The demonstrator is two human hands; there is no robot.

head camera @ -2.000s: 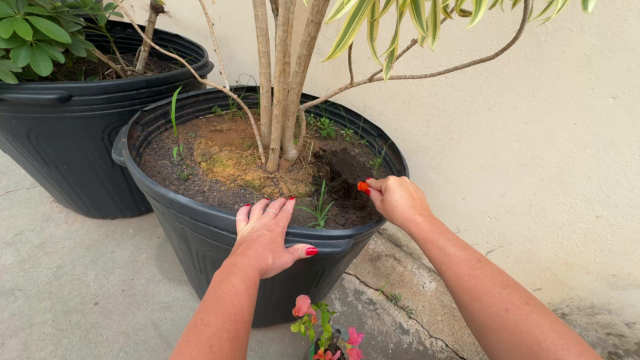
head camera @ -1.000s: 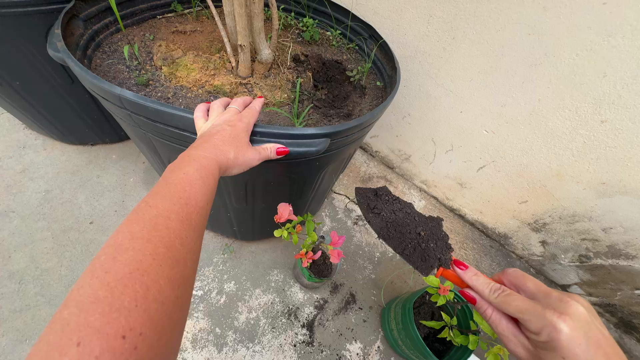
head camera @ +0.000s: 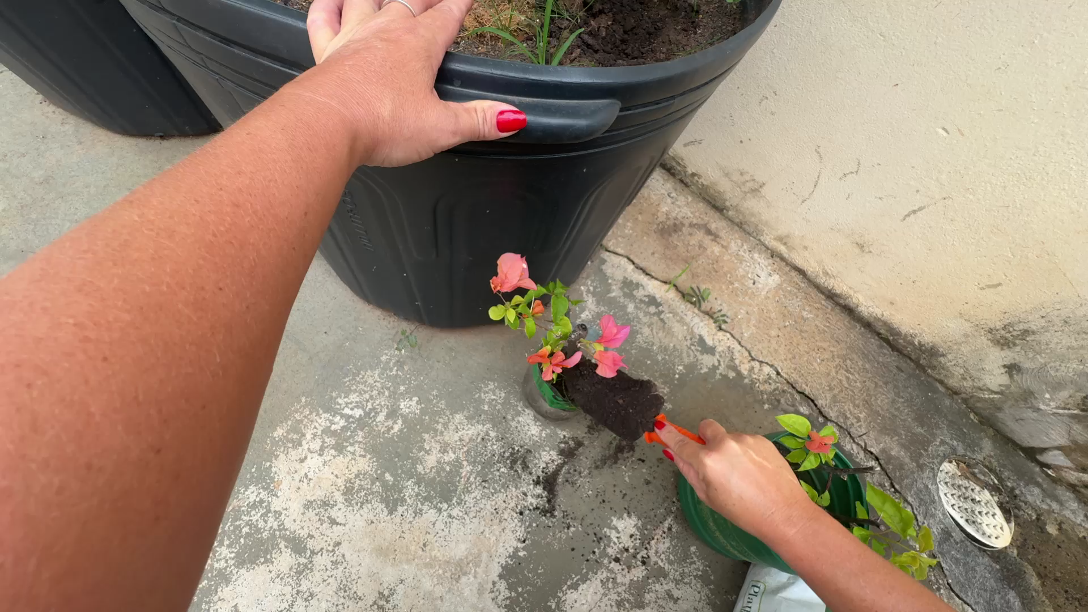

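Note:
My right hand (head camera: 733,476) grips the orange handle (head camera: 676,432) of a small garden trowel, whose blade is heaped with dark soil (head camera: 619,399). The blade reaches over a small pot (head camera: 546,398) with a green rim, beside the pink and orange bracts of a bougainvillea (head camera: 557,327). My left hand (head camera: 387,81) rests on the rim of a large black plastic planter (head camera: 527,191), thumb on its moulded handle and other fingers over the edge. A green pot (head camera: 722,523) with a leafy plant (head camera: 812,446) stands beneath and behind my right hand.
Another black planter (head camera: 93,64) stands at the upper left. Spilled soil (head camera: 557,476) lies on the concrete floor (head camera: 365,476). At the right are a cream wall (head camera: 943,170), a cracked concrete ledge and a round drain cover (head camera: 975,503). A white bag (head camera: 778,591) with print lies at the bottom.
Two seconds ago my right hand was at the soil in the large planter. It has since brought the loaded trowel down to the small bougainvillea pot. My left hand stays on the rim; the view has tilted down.

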